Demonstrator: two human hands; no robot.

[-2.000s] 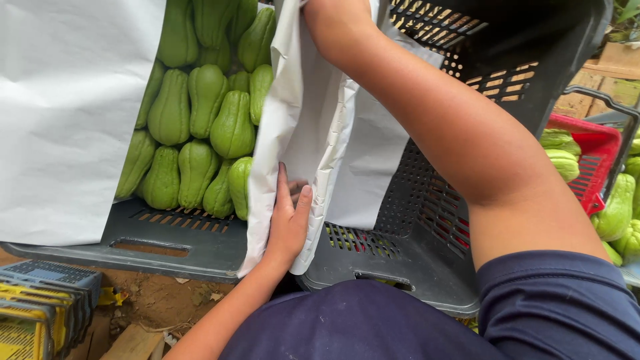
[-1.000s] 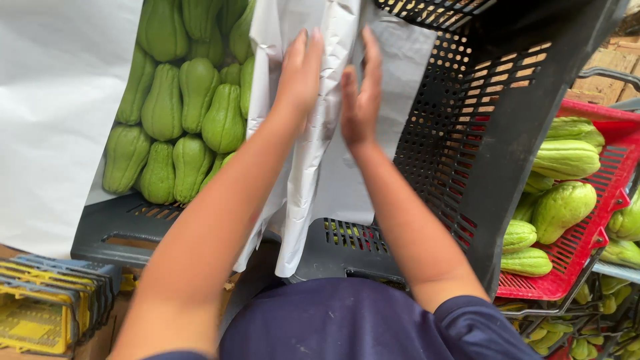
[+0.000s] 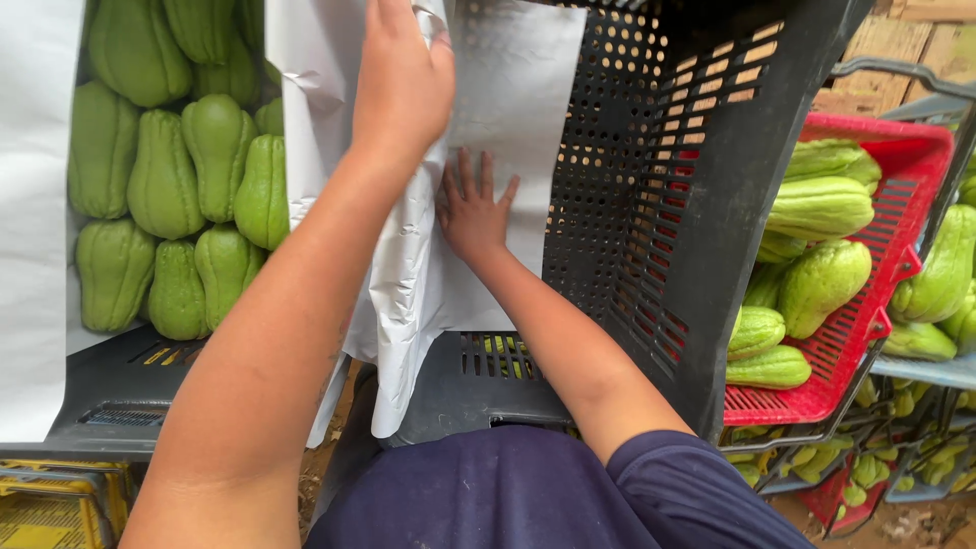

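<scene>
My left hand (image 3: 404, 80) is on the upper part of a folded sheet of white paper (image 3: 408, 252) draped over the wall between two black plastic crates; whether its fingers grip the paper is unclear. My right hand (image 3: 479, 206) presses flat, fingers spread, on the white paper lining (image 3: 511, 91) inside the right black crate (image 3: 602, 175). That crate is tilted, its slatted wall bare of paper. In the left black crate (image 3: 107, 396), green chayotes (image 3: 166, 174) lie in rows, with white paper (image 3: 30, 229) hanging along the far left.
A red plastic crate (image 3: 911, 175) holding chayotes (image 3: 820, 206) stands at the right, beside more chayotes (image 3: 942, 267) in another crate. Below it are further crates of chayotes. Yellow and grey crates (image 3: 61, 503) are at the bottom left. Wooden boards (image 3: 877, 61) show at the upper right.
My right hand has gone from the folded paper edge down onto the lining inside the right crate, fingers spread. My left hand remains at the paper's fold. The red crate shows more than two seconds ago.
</scene>
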